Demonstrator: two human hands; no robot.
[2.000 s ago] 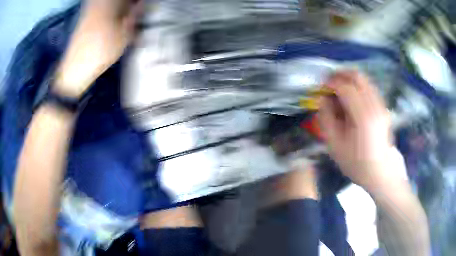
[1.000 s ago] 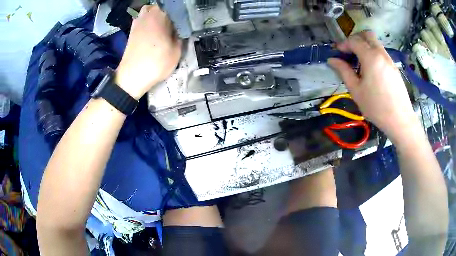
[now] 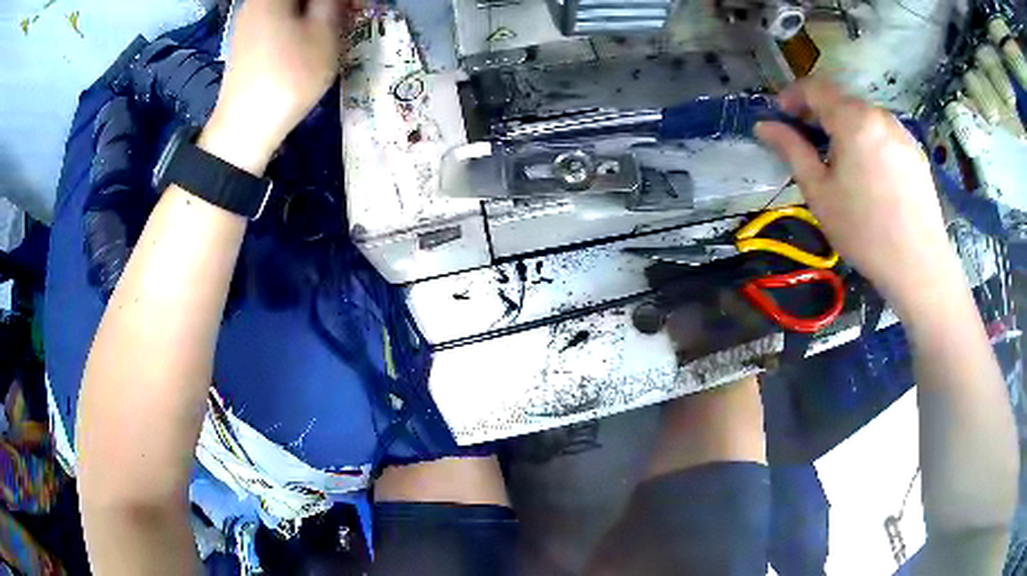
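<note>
A navy fabric strip (image 3: 715,117) lies along the metal guide (image 3: 586,124) on the stained off-white sewing machine (image 3: 394,214). My right hand (image 3: 845,141) is at the strip's right part, with thumb and fingertips on or just above it; the exact contact is hard to see. My left hand (image 3: 282,45) is at the top edge, left of the machine, its fingers partly cut off and blurred; what it touches cannot be told. The slide plate with a round screw (image 3: 574,169) sits in front of the guide. Snips with yellow and red handles (image 3: 794,270) lie on the machine front.
Ridged navy coils (image 3: 109,191) lie on broad navy fabric (image 3: 282,360) at the left. Thread cones (image 3: 978,113) stand at the upper right. A white board (image 3: 873,484) is beside the right knee. The wearer's knees are under the table's front edge.
My left hand has moved up and left, away from the machine's left end, which now shows more. My right hand stays by the strip. The view has shifted slightly.
</note>
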